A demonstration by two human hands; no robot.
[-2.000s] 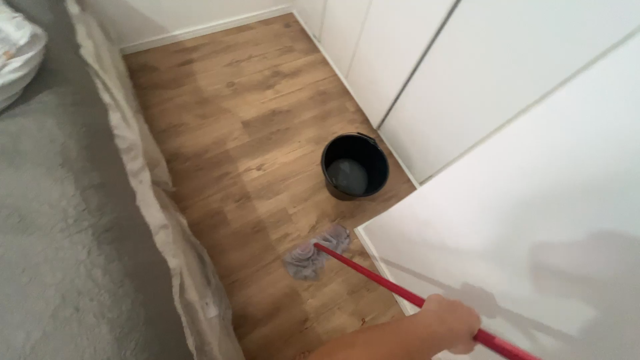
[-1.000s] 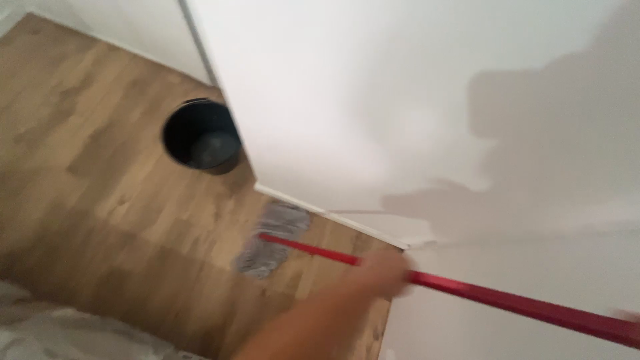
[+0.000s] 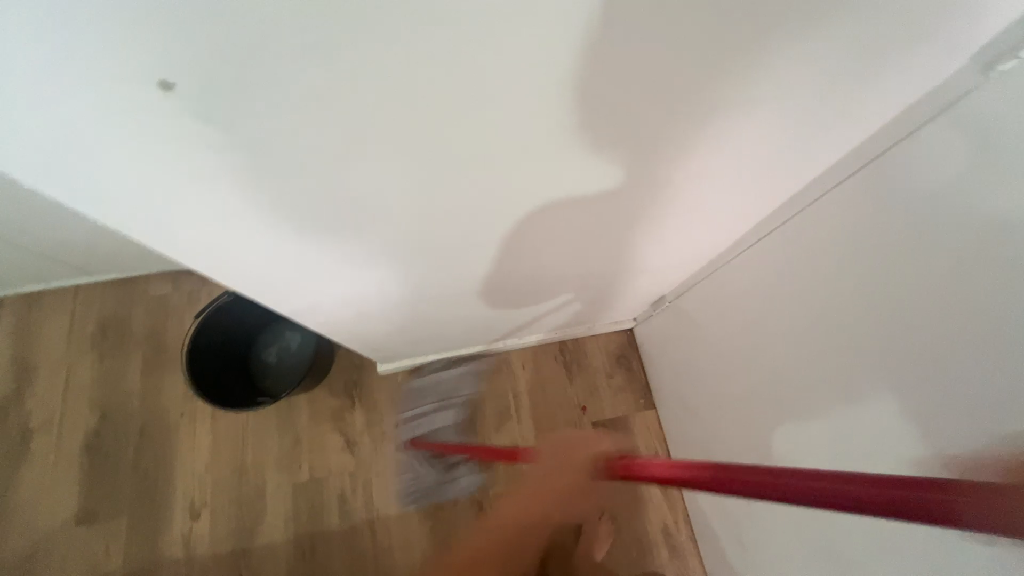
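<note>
My left hand (image 3: 580,468), blurred, is closed around the red mop handle (image 3: 744,482) partway along it. At the right edge, my right hand (image 3: 988,464) shows only in part, against the upper stretch of the handle, its fingers blurred. The grey mop head (image 3: 444,432) lies on the wood-look floor, beside the end of the white skirting. Left of it stands a black bucket (image 3: 232,360) with its wire handle down at the rim and some liquid visible inside; the white panel's edge hides part of it.
A white wall panel (image 3: 384,200) juts out between the bucket and the mop head. It meets another white wall (image 3: 832,360) at a corner on the right. Wood-look floor (image 3: 104,432) extends left. A small skin-toned shape, perhaps part of a foot, shows below my left hand.
The view has swung strongly right, and the bed-like surface at left has left it. The mop head has moved from near the bucket to along the panel's skirting. My left hand stays on the handle.
</note>
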